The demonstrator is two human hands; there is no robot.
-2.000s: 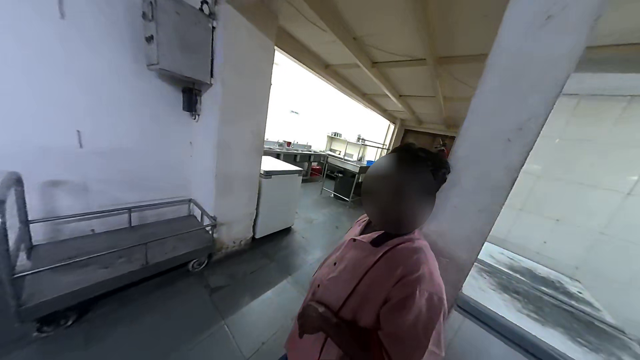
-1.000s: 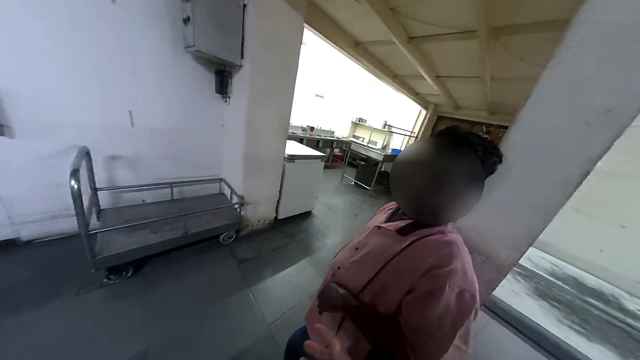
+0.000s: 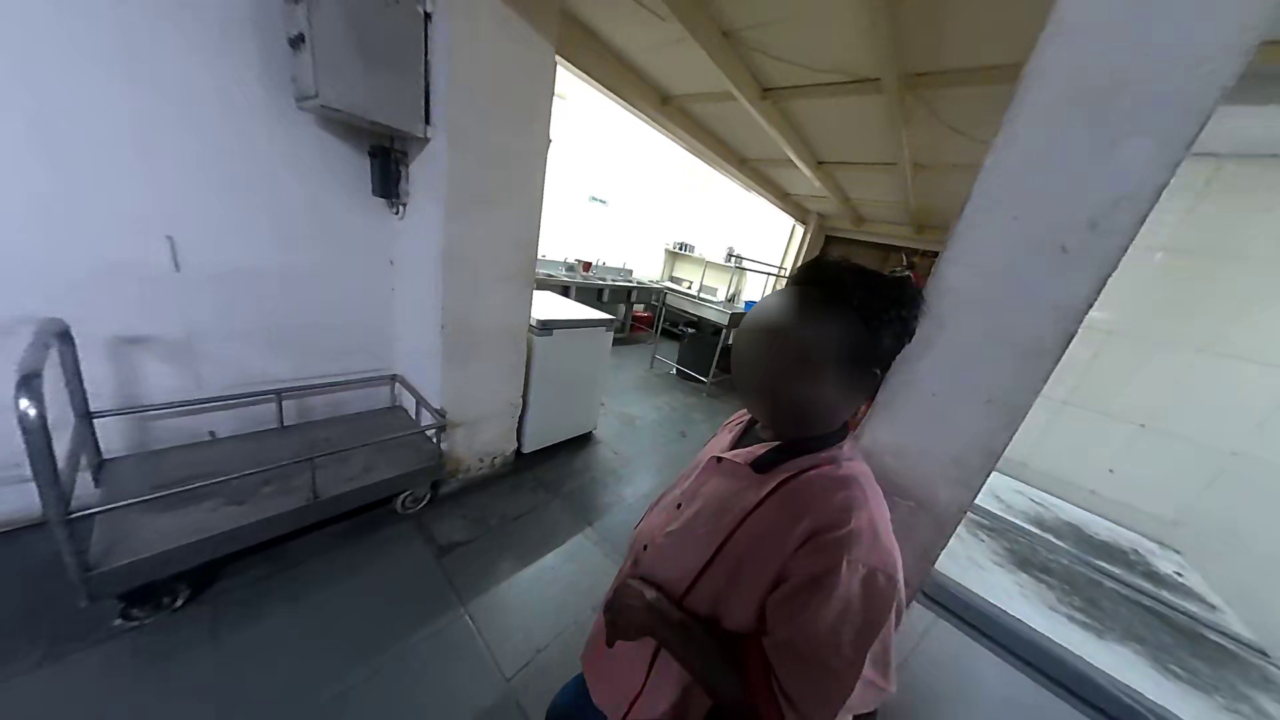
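Neither my left hand nor my right hand shows in the head view. Nearest to me stands a person in a pink buttoned jacket (image 3: 760, 560) with a dark collar, right of the middle. That person's hand (image 3: 632, 610) lies bent against the front of the jacket; whether it holds anything cannot be told. On the left, a metal platform trolley (image 3: 250, 470) with low rails, an upright push handle and castors stands beside the wall.
A white chest freezer (image 3: 565, 375) stands past the wall's corner. Steel sinks and a steel table (image 3: 705, 305) are farther back, with a black bin (image 3: 697, 355) below. A slanting pillar (image 3: 1030, 250) rises behind the person. A metal box (image 3: 365, 65) hangs on the wall.
The other person's second hand, seen low at the front one second ago, is out of sight. The person's other hand stays at the jacket front.
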